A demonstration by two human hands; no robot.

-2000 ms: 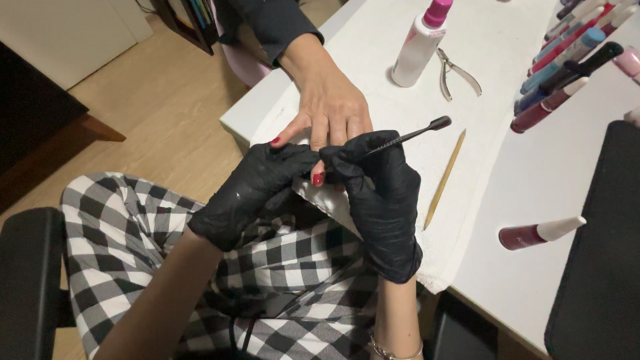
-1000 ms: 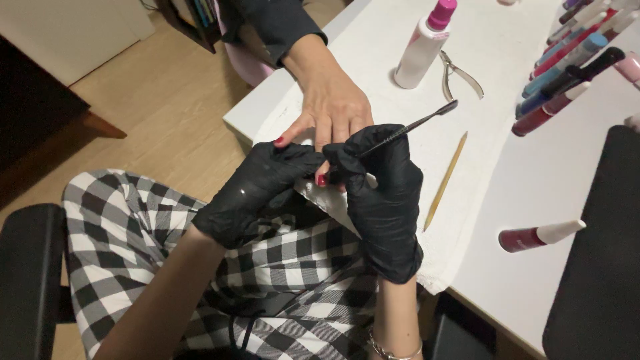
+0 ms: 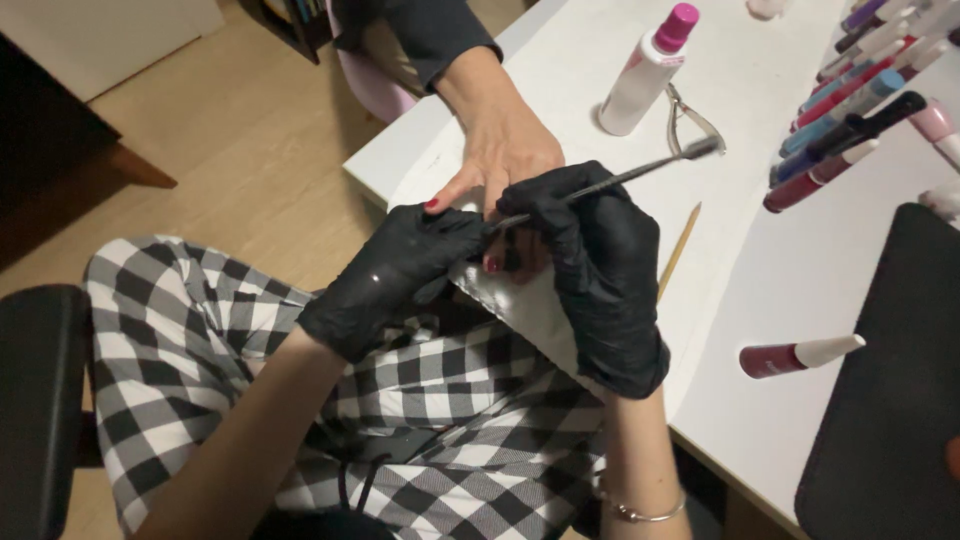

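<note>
My right hand [image 3: 600,277], in a black glove, holds a thin metal cuticle pusher [image 3: 637,172] like a pen. Its broad end points up and right; the other tip is close to the fingers of another person's hand [image 3: 504,142]. That hand lies palm down on a white towel [image 3: 720,247], with red polish on its nails. In a matching black glove, my left hand [image 3: 409,270] is closed on one of the person's fingers; the exact contact is hidden. A wooden cuticle stick [image 3: 681,251] lies right of my right hand. Metal cuticle nippers [image 3: 694,124] rest farther back.
A white bottle with a pink cap [image 3: 637,86] stands on the towel beside the nippers. Several nail polish bottles [image 3: 825,169] are grouped at the back right. A dark red polish bottle [image 3: 772,360] lies near a black mat [image 3: 885,390]. The table edge [image 3: 720,465] runs beside my right forearm.
The cuticle pusher has changed its tilt, and its broad end has shifted slightly up and right. Both my hands stay at the person's fingers.
</note>
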